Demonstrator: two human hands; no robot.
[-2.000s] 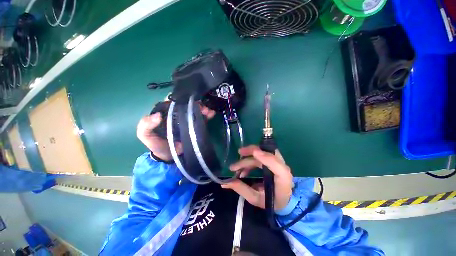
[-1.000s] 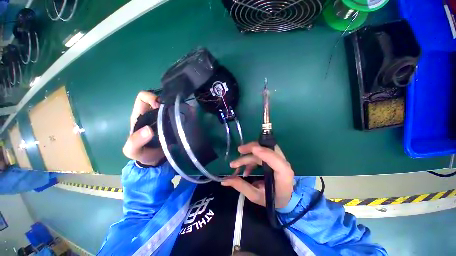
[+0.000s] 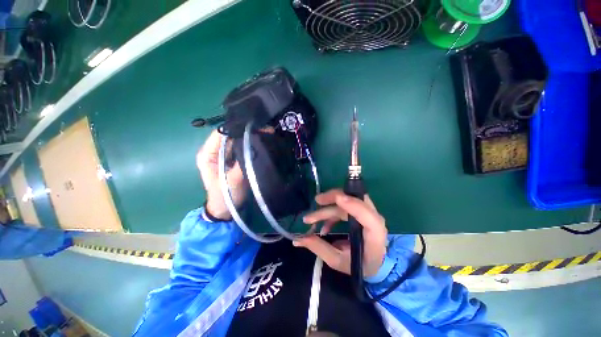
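Note:
A black headset (image 3: 260,99) with two pale curved rails is held over the green bench in front of me. Its open earcup (image 3: 302,125), with thin red wires and a white part inside, faces up. My left hand (image 3: 214,168) holds the headset's black earcup part at the left, its fingers partly hidden behind the rails. My right hand (image 3: 359,227) holds the black soldering iron (image 3: 355,191), tip pointing away from me, right of the headset. Its thumb and fingers also touch the near end of the rails. The iron's tip is apart from the earcup.
A fan with a wire grille (image 3: 359,23) and a green solder spool (image 3: 455,26) stand at the back. The iron stand (image 3: 491,99) with yellowish cleaner and a blue tray (image 3: 560,191) are at right. Tan boards (image 3: 76,178) and a blue sleeve (image 3: 33,237) are at left.
My left hand has moved right and inward with the black earcup part, behind the rails. The short dark stalk at the headset's left shows again. My right hand has hardly moved.

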